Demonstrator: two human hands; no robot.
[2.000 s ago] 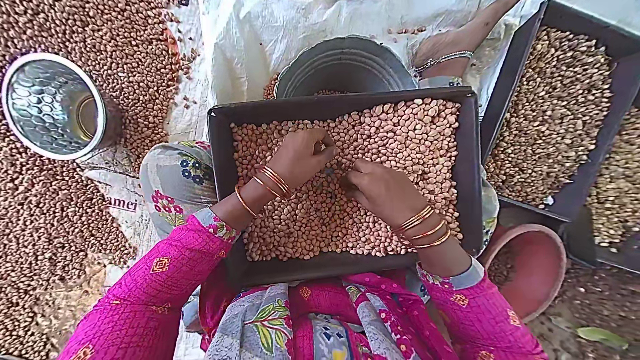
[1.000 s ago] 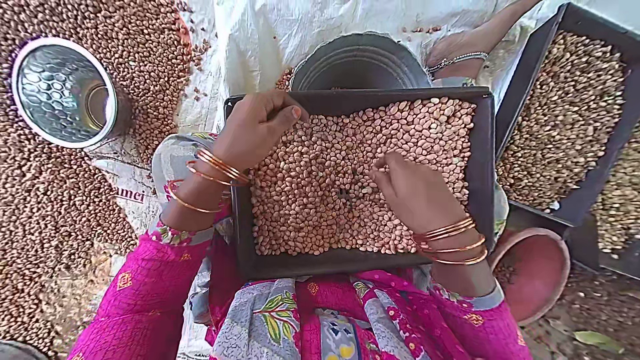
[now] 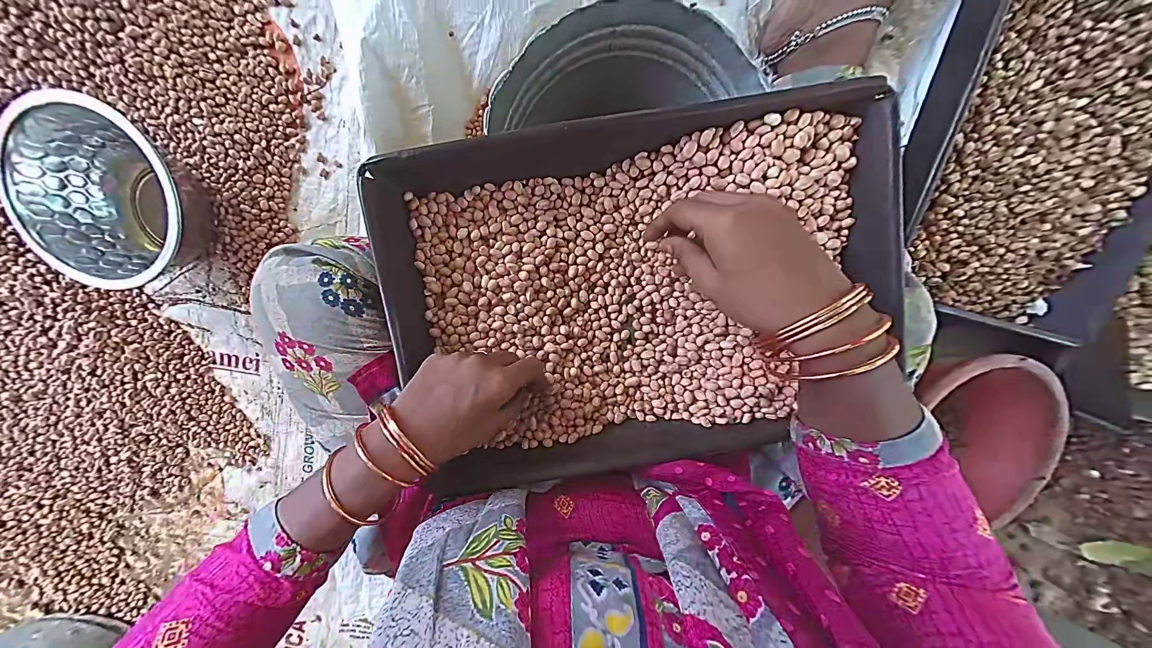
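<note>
A dark rectangular tray point(image 3: 594, 139) lies across my lap, tilted a little, holding a layer of pinkish-tan beans or seeds point(image 3: 540, 270). My left hand point(image 3: 472, 400) rests at the tray's near left corner, its curled fingertips down among the seeds; whether it pinches any is hidden. Over the right half of the tray is my right hand point(image 3: 742, 252), thumb and forefinger bent and slightly apart, with nothing visible between them. Both wrists carry several bangles.
Beyond the tray stands a grey bucket point(image 3: 621, 72), near a foot with an anklet. A metal pot point(image 3: 81, 189) lies by heaped seeds point(image 3: 90, 396) at left. On the right are another dark tray point(image 3: 958, 99) of seeds and a reddish tub point(image 3: 999, 432). White sacking point(image 3: 423, 81) covers the ground.
My left hand has come down from the tray's far left corner to its near left part. My right hand has moved away from the tray's middle, where both hands were together two seconds ago.
</note>
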